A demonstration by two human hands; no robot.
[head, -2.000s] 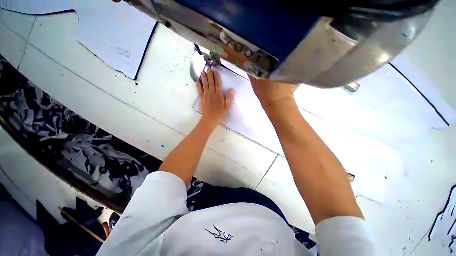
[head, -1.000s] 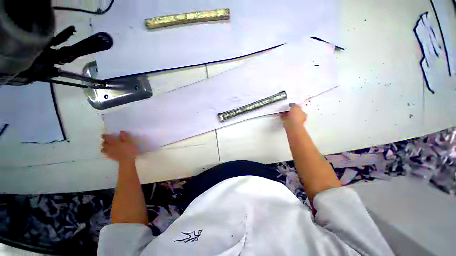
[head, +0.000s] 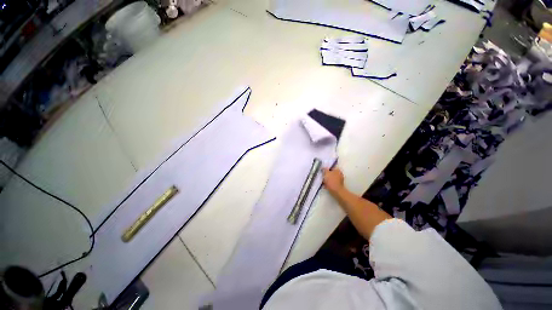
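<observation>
A long white-topped cut piece (head: 260,224) lies in front of me, close to the table's near edge. Its far end is folded over and shows a dark patch. A silver-grey pattern weight (head: 304,191) lies on it. My right hand (head: 332,178) grips the right edge of this piece beside the weight. My left hand is not in view. A second long piece (head: 200,151) with dark edges lies to the left, with a gold weight (head: 150,214) on it.
The machine's black handle (head: 74,289) and base plate (head: 132,298) are at the bottom left, with a black cable (head: 57,197) above. Small cut pieces (head: 344,53) and a larger piece (head: 345,21) lie farther up the table. Scraps (head: 445,130) are heaped along the right edge.
The view has turned, and the machine now shows only at the bottom left. The near piece's far end is now folded over. My left hand has left the view.
</observation>
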